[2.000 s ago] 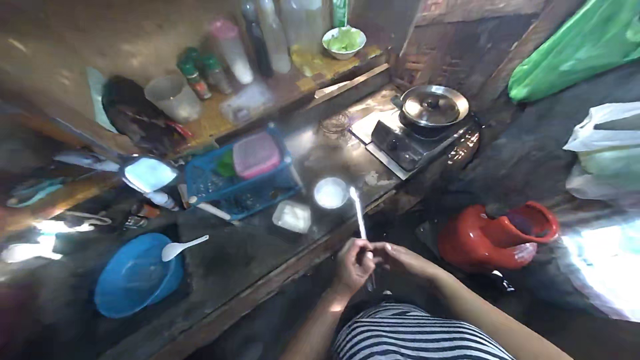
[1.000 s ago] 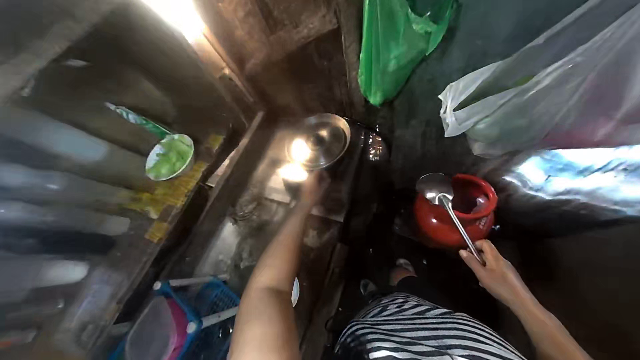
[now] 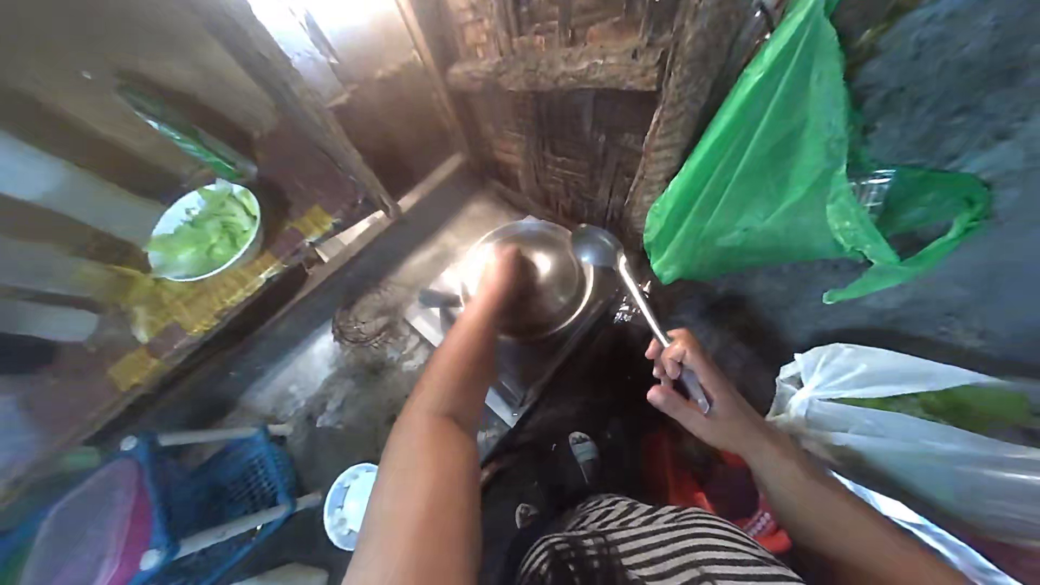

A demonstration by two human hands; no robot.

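My left hand [image 3: 505,272] reaches over the middle of a round metal pan lid [image 3: 561,302] on the stove [image 3: 508,382]; its fingers are blurred, and the lid's knob is hidden beneath them. In my right hand [image 3: 686,386] is the handle of a metal ladle [image 3: 597,246], its bowl close to the lid's right rim. At the left, a white bowl [image 3: 253,244] of sliced green vegetable stands on the ledge.
A green plastic bag [image 3: 756,179] hangs at the upper right, a white plastic bag [image 3: 902,422] below it. Lower left are a blue plastic basket [image 3: 215,487] and a small white bowl [image 3: 349,505]. A red container [image 3: 678,475] stands low behind my right forearm.
The ladle has moved from over the red container to beside the lid with my right hand. My left hand has stayed at the lid. The view has swung toward the stove.
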